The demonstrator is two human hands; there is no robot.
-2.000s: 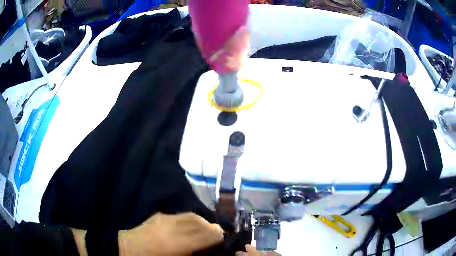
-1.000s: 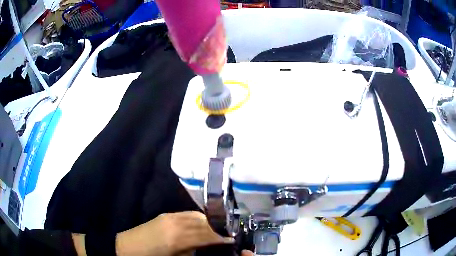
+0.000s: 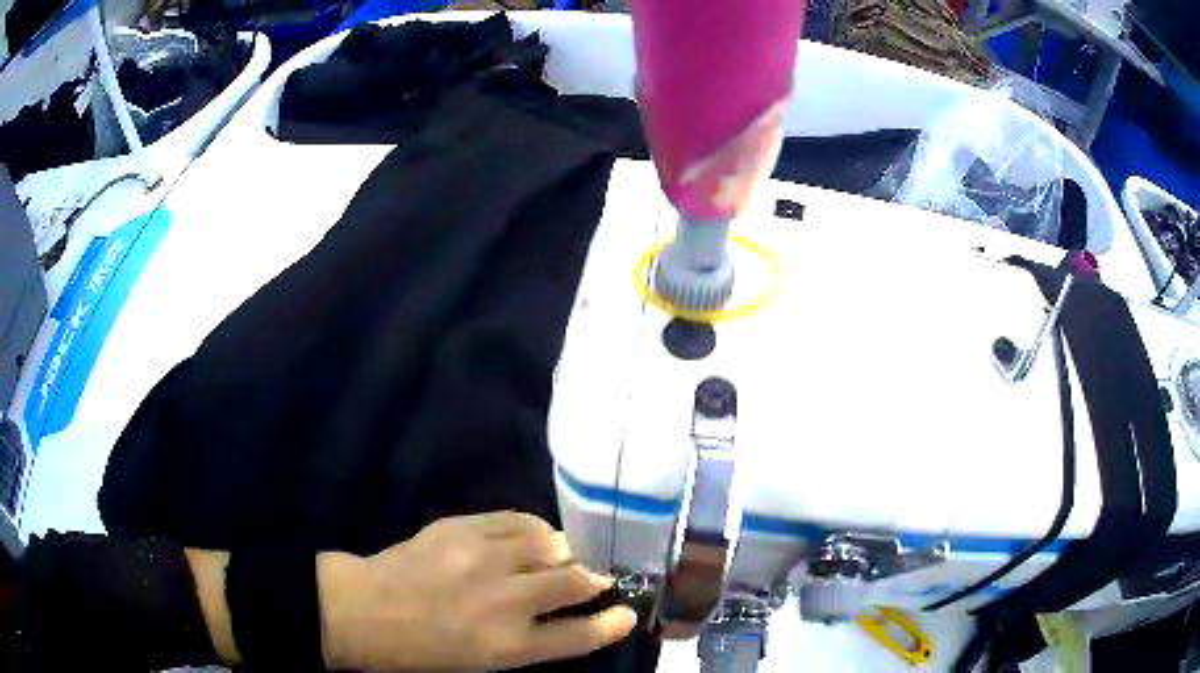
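A large black garment piece spreads left of the white sewing machine head and runs to the needle area. My left hand, bare with a black band at the wrist, lies at its near edge, with black cloth between thumb and fingers beside the presser area. The metal take-up guard stands at the head's front and hides part of the stitching area. A small skin-coloured patch behind the guard may be a fingertip of my right hand; the rest of that hand is out of view.
A magenta cone stands over the head. Yellow snips lie right of the needle area. Black straps drape over the head's right side. Clear plastic and crumpled black cloth lie at the far rim.
The view has shifted, so the machine head appears farther right. My left hand's thumb and fingers look more spread than before. The right fingertips seen at the bottom edge have mostly gone from view.
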